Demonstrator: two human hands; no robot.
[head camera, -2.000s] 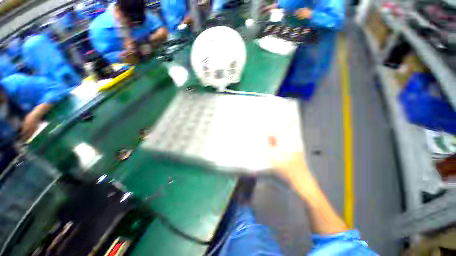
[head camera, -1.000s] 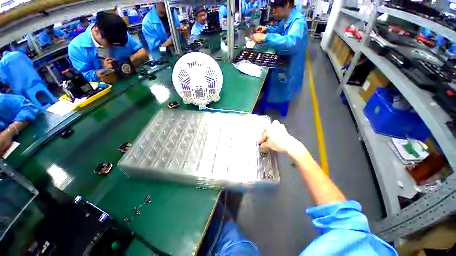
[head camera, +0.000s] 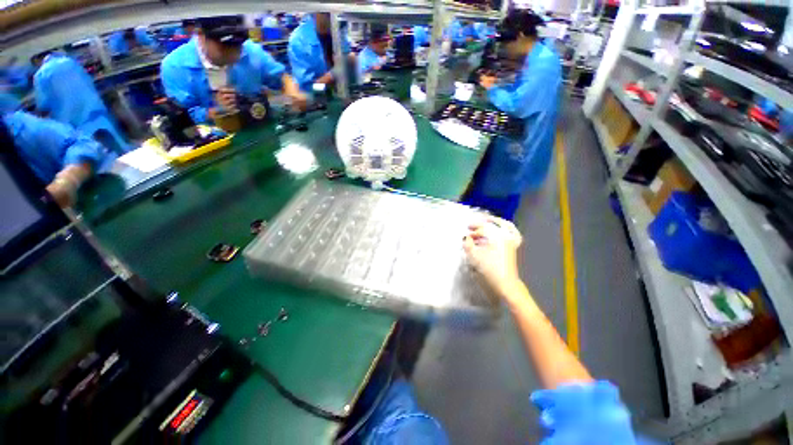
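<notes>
A clear blister tray stack lies across the green bench, its right end sticking out past the bench edge. Its pockets look whitish, with a few darker spots at the right end. My right hand is over the tray's right end, fingers bent together at the pockets; whether a small component is between the fingertips cannot be told. My left hand is not in view.
The black bench fixture with red digits is at the lower left. A black cable runs right from it. Small parts and housings lie on the bench. A white fan stands behind the tray. Workers sit beyond.
The camera view has shifted, so the tray and fan appear further right than one second ago. My right hand stays at the tray's right end, its fingers slightly changed in pose.
</notes>
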